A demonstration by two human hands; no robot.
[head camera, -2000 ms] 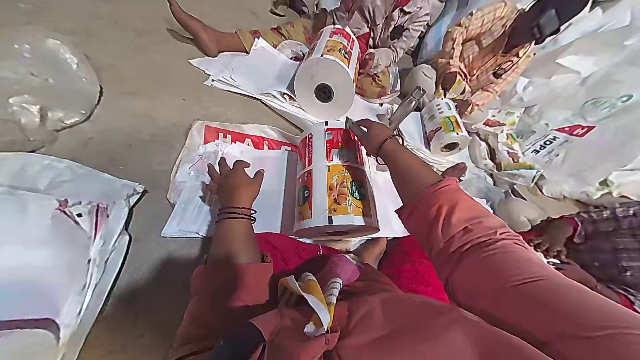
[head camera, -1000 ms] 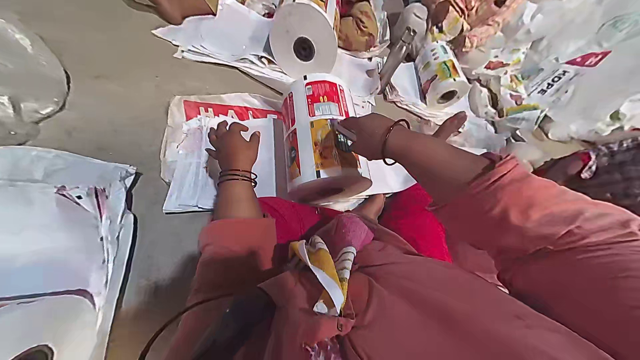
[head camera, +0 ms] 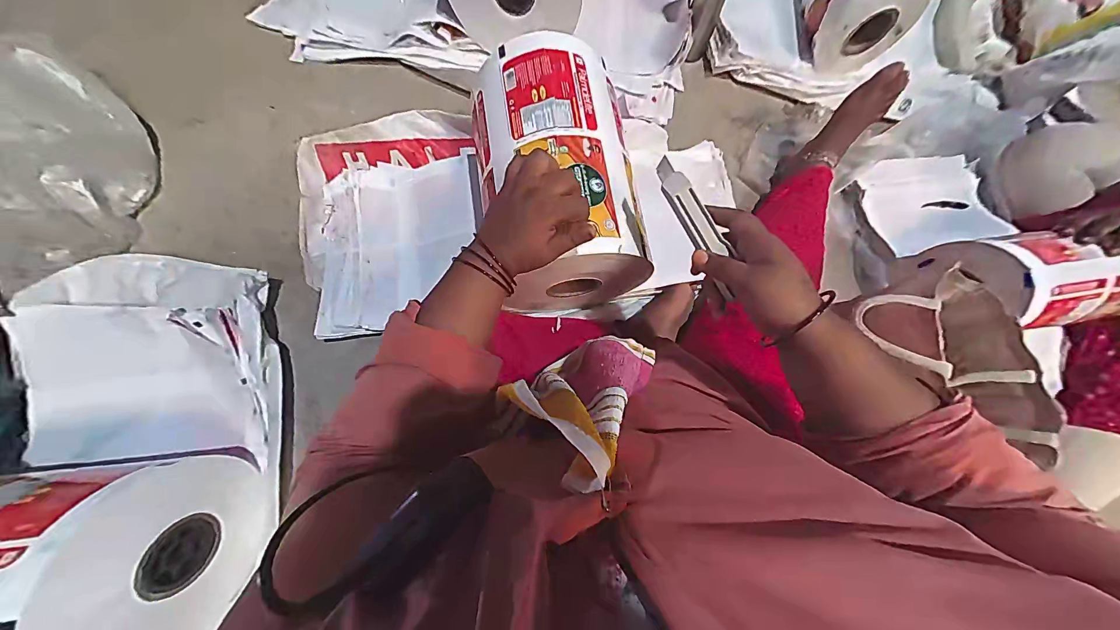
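Note:
A roll of printed packaging film in red, white and yellow lies on white sheets between my knees, its hollow core end toward me. My left hand rests on the near part of its printed face, fingers curled; whether it pinches the film cannot be told. To the right of the roll, my right hand holds a utility knife with its blade pointing up and away, apart from the roll. A stack of white sheets on a sack with red print sits left of the roll.
At the lower left lies another film roll beside a sack with white sheets. More rolls and paper stacks stand beyond. On the right are a further printed roll and a bare foot. Clear plastic covers floor at left.
My left hand has moved from the white sheets onto the roll. My right hand has drawn back from the roll to its right side, with the knife still in it. The view has shifted.

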